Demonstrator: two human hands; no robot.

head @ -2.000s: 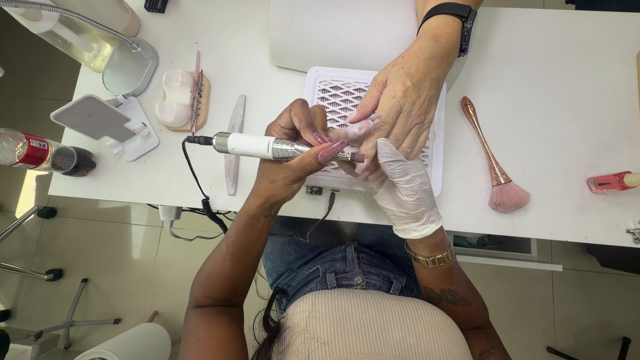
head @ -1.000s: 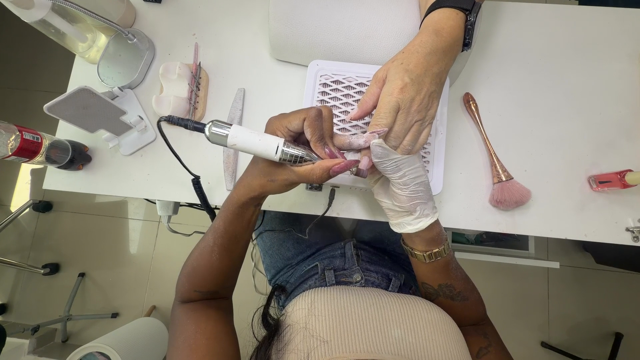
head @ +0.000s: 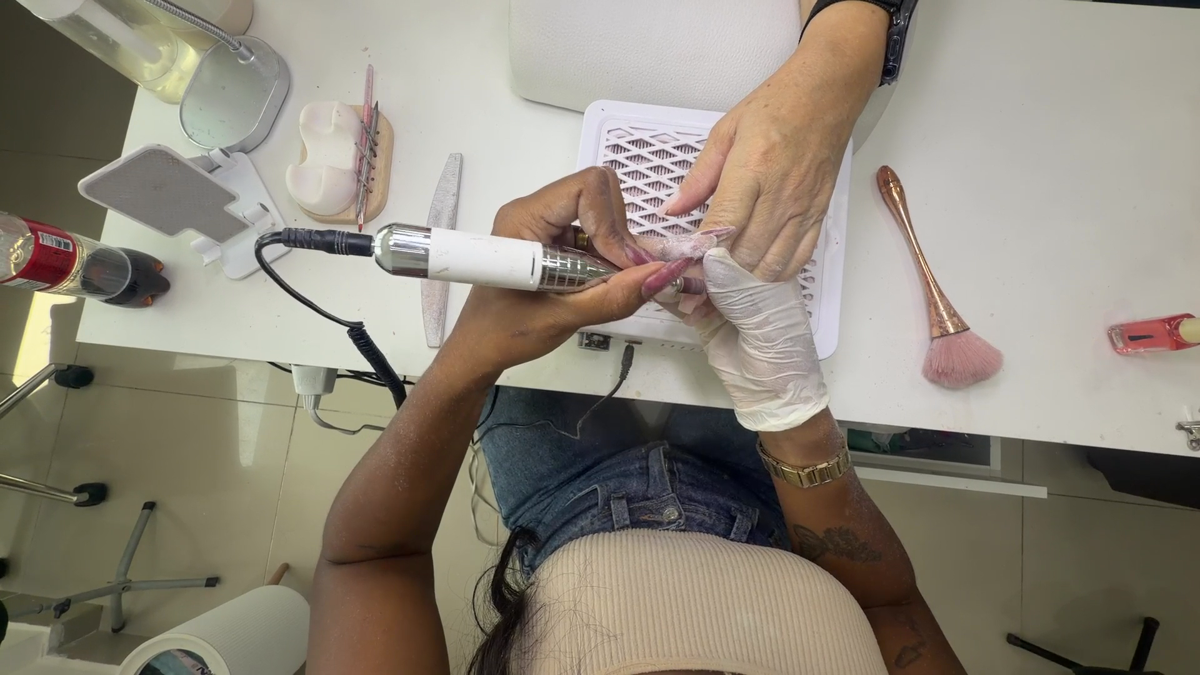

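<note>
My left hand [head: 562, 253] is closed around a white and silver electric nail drill [head: 483, 258] with a black cable at its rear. The drill lies nearly level, its front end near the held fingers. In a white glove, my right hand [head: 764, 342] grips fingers of another person's hand [head: 773, 169], which reaches in from the top. Whitish dust coats a finger at the contact point; the drill's tip is largely hidden there. Below the hands is a white nail dust collector [head: 647, 178] with a diamond-patterned grille.
A nail file [head: 441, 248], a tool rest [head: 328, 159], a phone stand [head: 248, 216] and a round-cornered mirror [head: 234, 94] stand left. A pink brush [head: 956, 356] and a polish bottle [head: 1148, 335] lie right. A white padded armrest [head: 656, 47] is at the top.
The drill in my left hand has tilted and come back nearly level; its rear cable now reaches farther left. My gloved right hand stays on the other person's fingers.
</note>
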